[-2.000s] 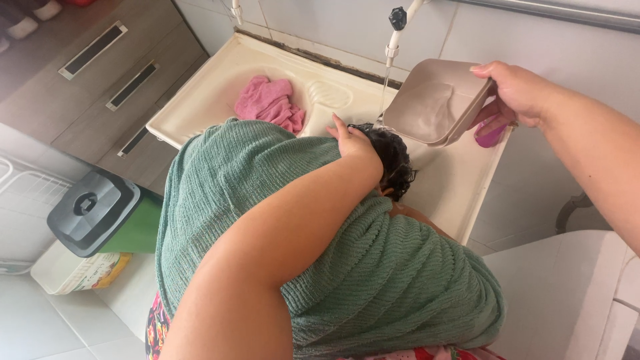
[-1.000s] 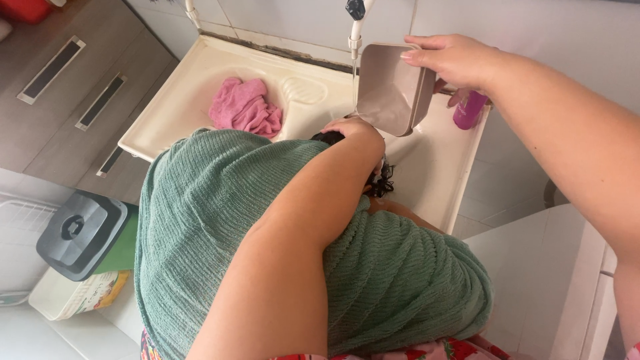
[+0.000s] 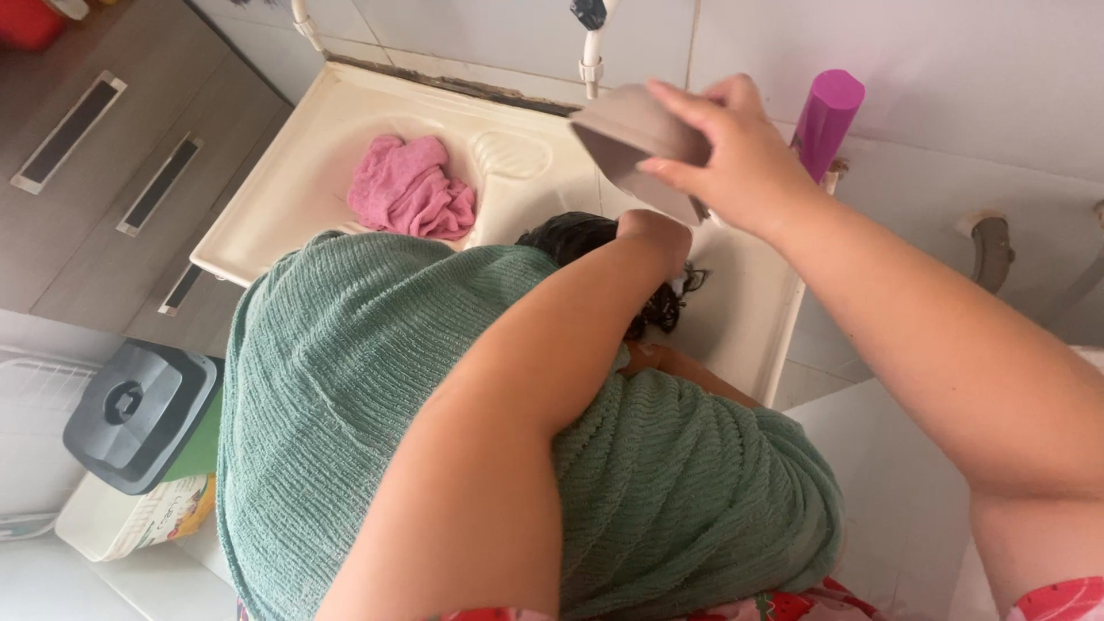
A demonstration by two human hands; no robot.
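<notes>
A person draped in a green ribbed towel (image 3: 345, 371) bends over a cream two-basin sink (image 3: 259, 198), with wet dark hair (image 3: 565, 235) hanging in the right basin. My left hand (image 3: 657, 243) rests on that hair; its fingers are mostly hidden. Above the basin, my right hand (image 3: 733, 147) grips a grey-beige plastic tub (image 3: 634, 129) by its rim and base, tilted with its mouth toward the hair. A pink cloth (image 3: 410, 190) lies crumpled in the left basin. The white tap pipe (image 3: 591, 65) comes down behind the tub.
A purple bottle (image 3: 828, 121) stands at the sink's right back corner. Grey drawers (image 3: 112, 172) flank the sink at left. Below them are a green bin with a dark lid (image 3: 138, 414) and a white container (image 3: 129, 517). A grey drain pipe (image 3: 992, 250) shows at right.
The tub, earlier held under the tap with its inside facing me, is now tipped over toward the hair. My left hand stays at the head.
</notes>
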